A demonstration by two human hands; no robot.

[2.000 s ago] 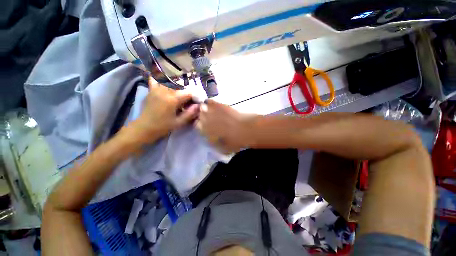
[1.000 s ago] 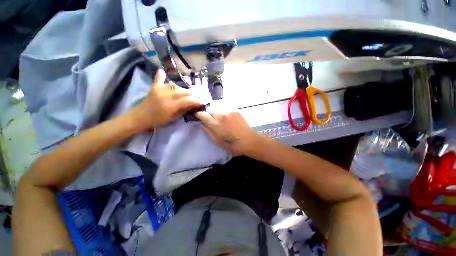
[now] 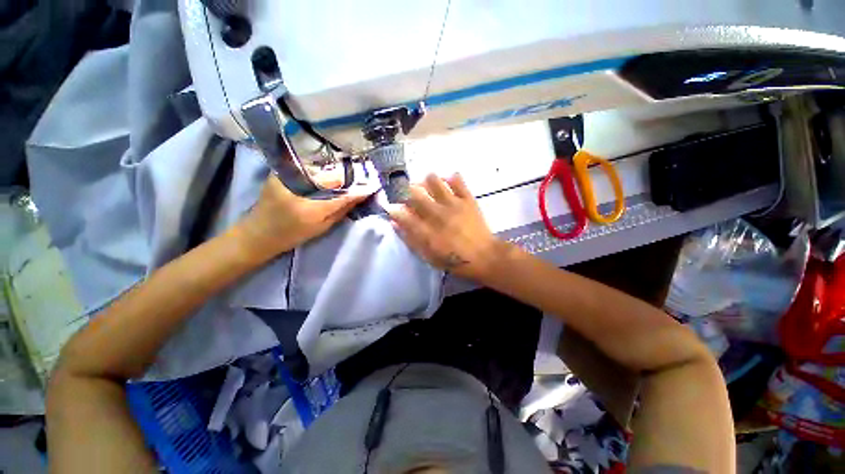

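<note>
The light grey garment body [image 3: 120, 185] is heaped left of the needle and hangs over the front edge below my hands. A dark grey strip shows between my fingertips just in front of the presser foot [image 3: 348, 170]. My left hand [image 3: 295, 211] presses on the cloth at the left of the foot, its fingertips partly behind the metal lever. My right hand [image 3: 445, 222] lies at the right of the foot, thumb side on the cloth edge, other fingers spread on the machine bed. The sewing machine head [image 3: 519, 56] stands above both hands.
Scissors with red and orange-yellow loops [image 3: 582, 190] lie on the machine bed right of my right hand. A black oblong pouch [image 3: 713, 168] lies further right. A blue basket [image 3: 176, 421] with cut pieces is below left. Clear plastic bags [image 3: 727, 268] and red bags [image 3: 815, 310] are at right.
My right hand has turned flatter, with its fingers now spread beside the presser foot. My left hand has moved in close to the foot. The dark strip between them shows less.
</note>
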